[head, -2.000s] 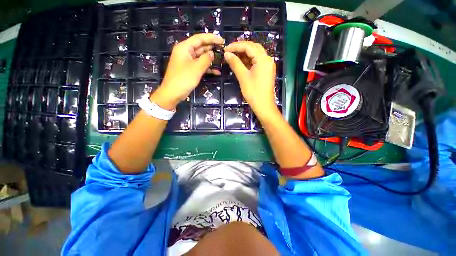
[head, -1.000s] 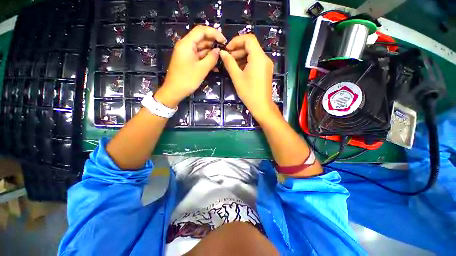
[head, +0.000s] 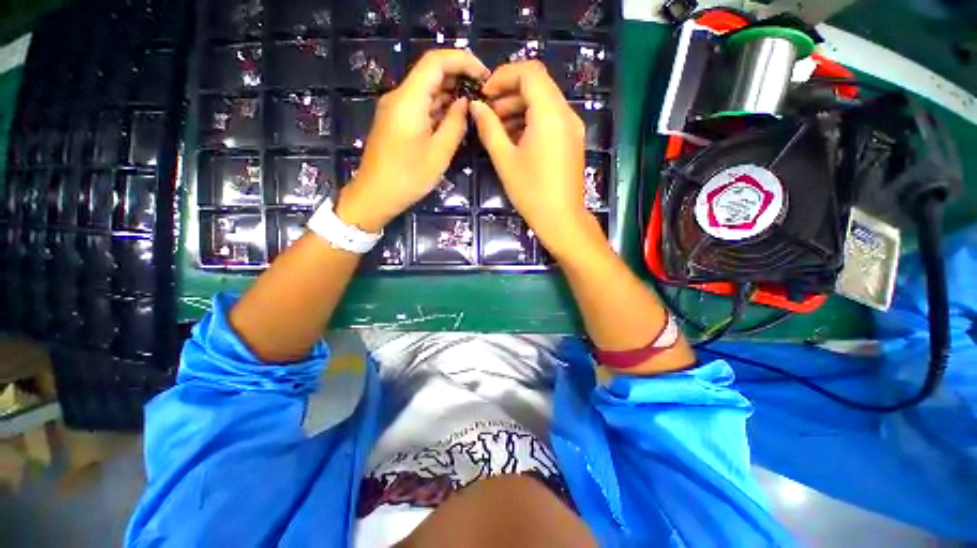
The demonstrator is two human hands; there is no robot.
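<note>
A small dark assembly (head: 468,90) is pinched between the fingertips of both my hands, above the tray. My left hand (head: 412,139) grips it from the left and my right hand (head: 532,145) from the right. The fingers hide most of it, so its exact shape cannot be told. Below lies a shiny black blister tray (head: 336,118) with square pockets. Many pockets hold small reddish and silvery parts (head: 311,180). My hands and forearms cover some of the middle pockets.
More black trays (head: 91,203) lie at the left. At the right, a black fan (head: 750,209) and a solder wire reel (head: 763,75) sit on a red-orange bin (head: 787,300). A silvery tray (head: 869,259) and a thick black cable (head: 936,294) are beyond the fan.
Both hands have moved slightly up in the picture and closed nearer together around the dark assembly. The tray also sits slightly higher in view.
</note>
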